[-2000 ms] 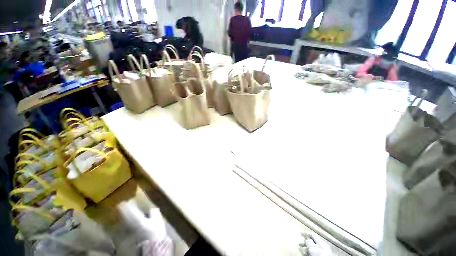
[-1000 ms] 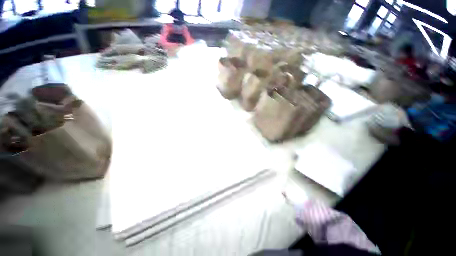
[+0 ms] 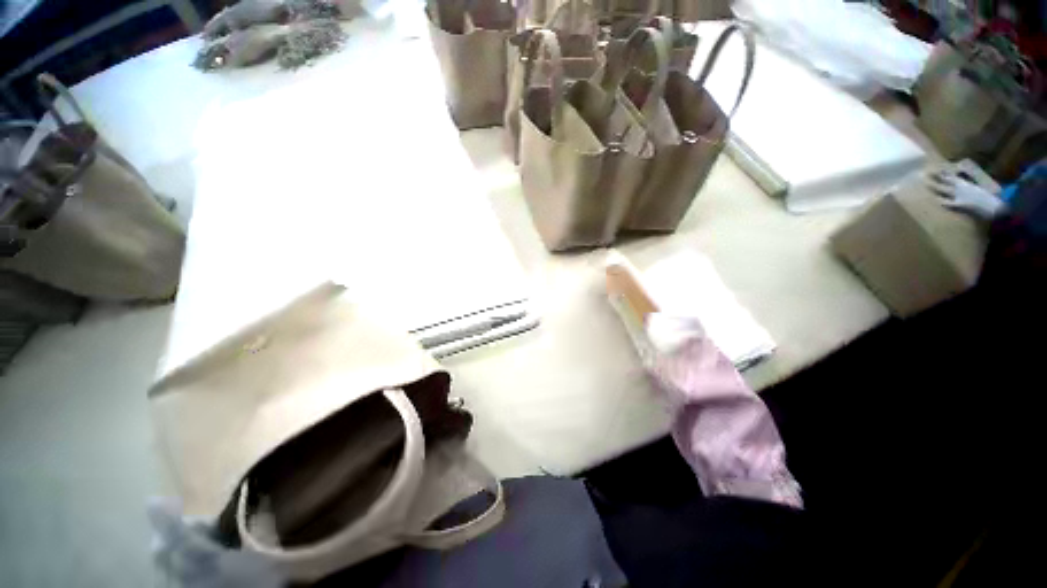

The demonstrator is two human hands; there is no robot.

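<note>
An open taupe tote bag (image 3: 287,379) lies tilted at the lower left, its dark mouth and looped handles towards me. My left hand (image 3: 212,557), gloved and blurred at the lower left, holds the bag by its near left edge; its fingers are partly hidden. My right hand (image 3: 666,327), in a white glove with a pink sleeve cover, is at the left side of a small white sheet stack (image 3: 718,316). A narrow orange-brown shape (image 3: 629,289) shows at its fingers; I cannot tell if it is held.
A large white sheet pile (image 3: 344,172) lies mid-table. Upright taupe totes (image 3: 586,172) stand beyond the small stack, and more totes (image 3: 103,236) stand at left. Another white pile (image 3: 821,138) is at right. Another person's gloved hand (image 3: 970,193) touches a taupe block (image 3: 907,253).
The view has turned down and to the right. A tilted tote and my left hand now show at the lower left. My right hand is now at the small white stack.
</note>
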